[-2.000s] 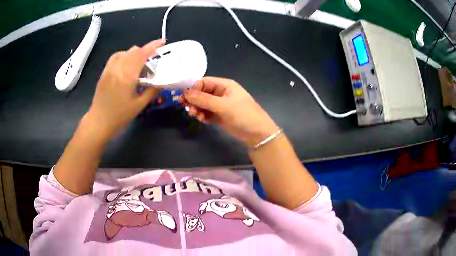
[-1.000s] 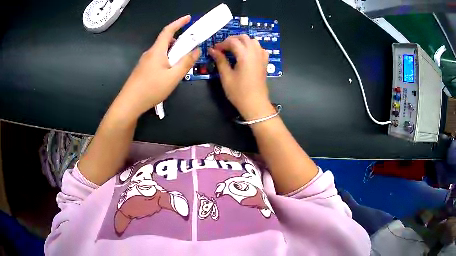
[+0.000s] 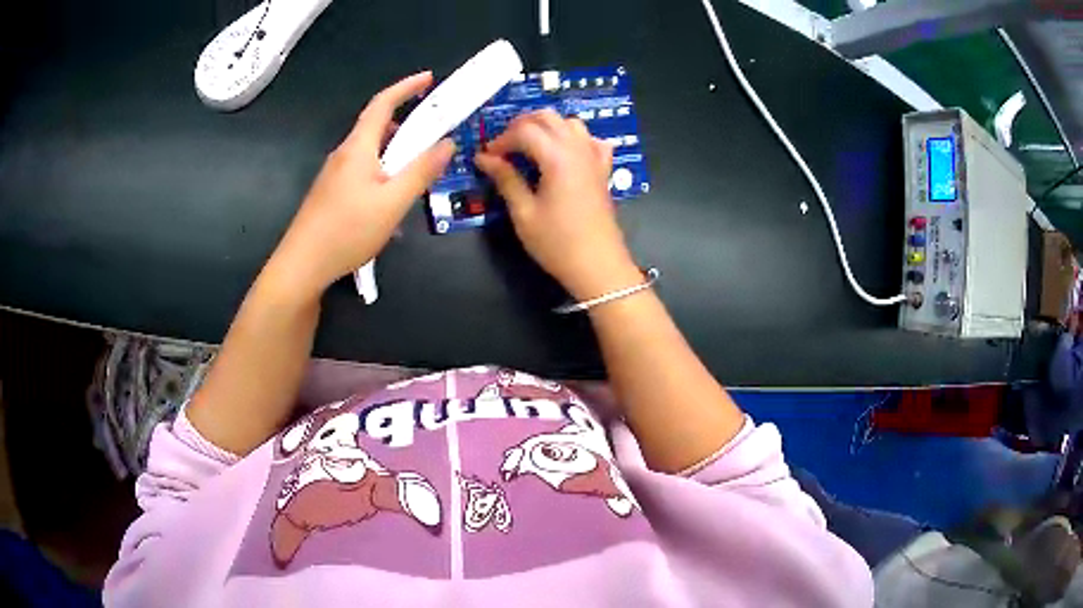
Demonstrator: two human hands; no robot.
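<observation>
My left hand (image 3: 378, 178) is shut on a white device unit (image 3: 451, 105), held slanted over the left side of the blue test board (image 3: 618, 119). My right hand (image 3: 556, 196) is over the middle of the board with thumb and fingertips pinched together beside a thin red lead wire (image 3: 483, 133). The fingertips hide whether they grip the wire's end. A red and black part (image 3: 467, 204) sits at the board's near left corner. A white piece (image 3: 367, 283) sticks out below my left hand; what it belongs to is hidden.
Another white device unit (image 3: 244, 59) lies on the black bench (image 3: 736, 273) at the far left. A white-grey meter (image 3: 968, 226) with a lit blue screen stands at the right. A white cable (image 3: 798, 154) runs from it to the far edge. A red item (image 3: 938, 413) is on the floor at right.
Since two seconds ago the held unit has turned, uncovering the board, and my right hand has moved onto it. In the last second the view shifted slightly; the hands keep nearly the same pose.
</observation>
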